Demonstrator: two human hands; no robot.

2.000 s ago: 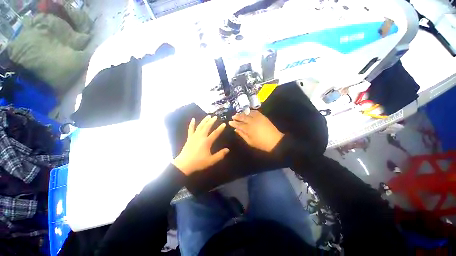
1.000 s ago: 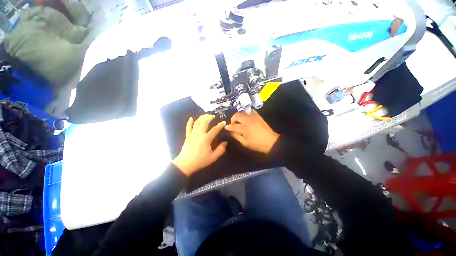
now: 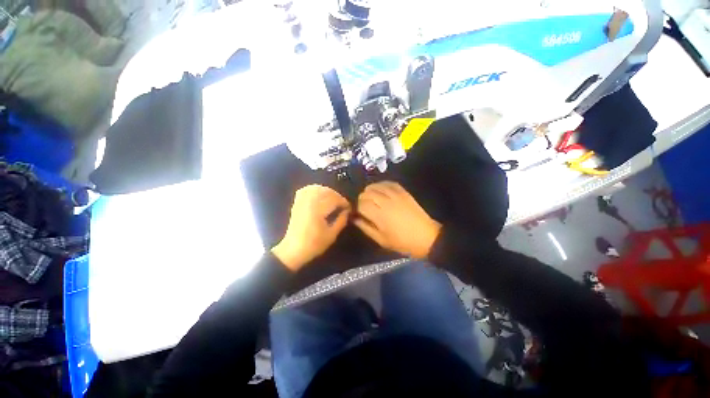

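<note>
A black fabric panel (image 3: 467,171) lies on the white machine table, its upper edge by the presser foot and needle area (image 3: 374,148). The sewing machine (image 3: 498,97) has a blue stripe and "JACK" lettering. My left hand (image 3: 314,225) has its fingers curled and pinches the panel below the needle area. My right hand (image 3: 397,220) is beside it, fingertips together at the same spot on the cloth, near my left fingertips. Whether the right fingers grip or only press the cloth cannot be told. The stitching point is hidden among dark parts.
A second black piece (image 3: 156,136) lies at the table's left. Red and yellow handles (image 3: 580,158) lie beside a dark cloth bundle (image 3: 619,128) at right. A blue crate (image 3: 78,311) and plaid garments (image 3: 23,253) are at left, a red stool (image 3: 662,272) at right.
My left hand has gone from spread flat on the cloth to curled in a pinch. Both hands have moved slightly down from the needle area, fingertips closer together. The view has shifted slightly.
</note>
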